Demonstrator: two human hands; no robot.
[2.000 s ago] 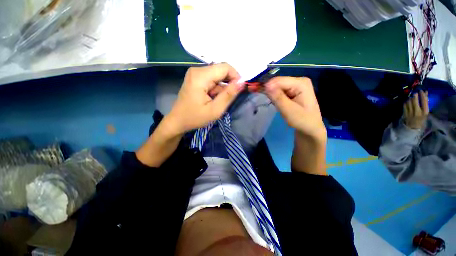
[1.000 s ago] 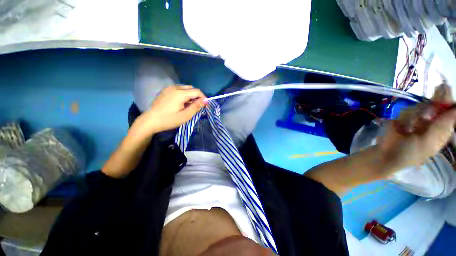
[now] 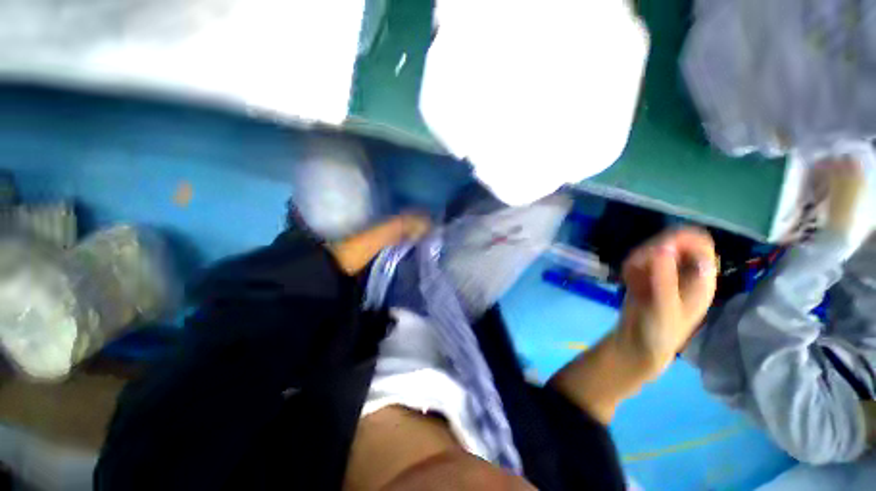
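Observation:
The view is blurred. A white plastic housing (image 3: pixel 538 96) lies on the green bench top, its lower corner sticking out over the front edge. My left hand (image 3: pixel 389 235) is low at my lap, small and blurred, partly hidden by my sleeve; its fingers cannot be made out. My right hand (image 3: pixel 668 288) is raised at the right, in front of the bench edge, with its fingers curled towards the thumb. Whether it holds anything cannot be told. No white strand or wire can be made out between my hands.
A stack of greyish housings (image 3: pixel 788 77) stands at the right on the green bench top (image 3: pixel 711 177). A neighbouring worker's grey sleeve (image 3: pixel 797 355) is at the right. A white sheet (image 3: pixel 192 58) lies at the upper left. Wrapped bundles (image 3: pixel 96 297) are at the lower left.
My right hand has come back from the far right edge. The white strand stretched between my hands is no longer visible. My left hand has dropped and blurred; the whole view has shifted.

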